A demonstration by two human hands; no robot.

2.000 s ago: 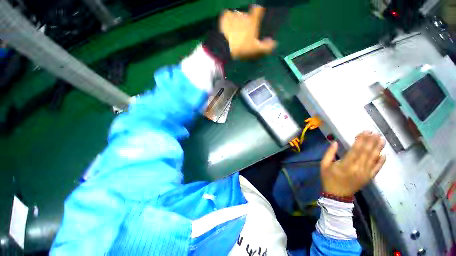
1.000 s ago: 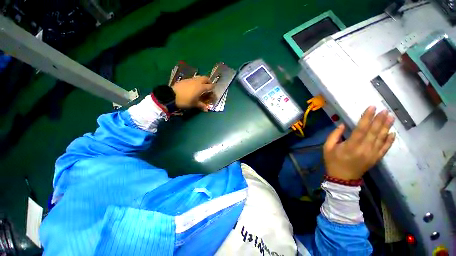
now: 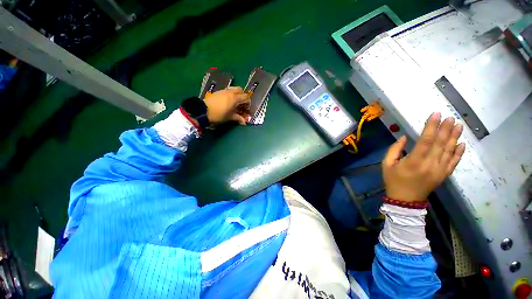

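Two small fanned stacks of phone screens lie on the green surface, a left screen stack [image 3: 217, 80] and a right screen stack [image 3: 261, 87]. My left hand [image 3: 226, 106] reaches over the lower left edge of the right stack, with its fingertips at the stack; whether they grip a screen cannot be told. My right hand [image 3: 424, 159] lies flat with fingers spread at the near edge of the white press machine [image 3: 402, 70] and holds nothing. A grey handheld tester [image 3: 318, 104] with an orange connector [image 3: 371, 111] lies between the stacks and the machine.
A spare teal frame [image 3: 366, 30] lies beside the machine's far corner. Part of another teal frame [image 3: 521, 36] shows at the right edge. A metal slide strip [image 3: 461, 106] is on the machine top. A red emergency button [image 3: 522, 288] is at the lower right. A grey post [image 3: 81, 67] crosses the upper left.
My left hand came down from the far side to the right screen stack and has stayed there. The view shifted, so the machine's teal frame is now mostly out of view. My right hand stays open.
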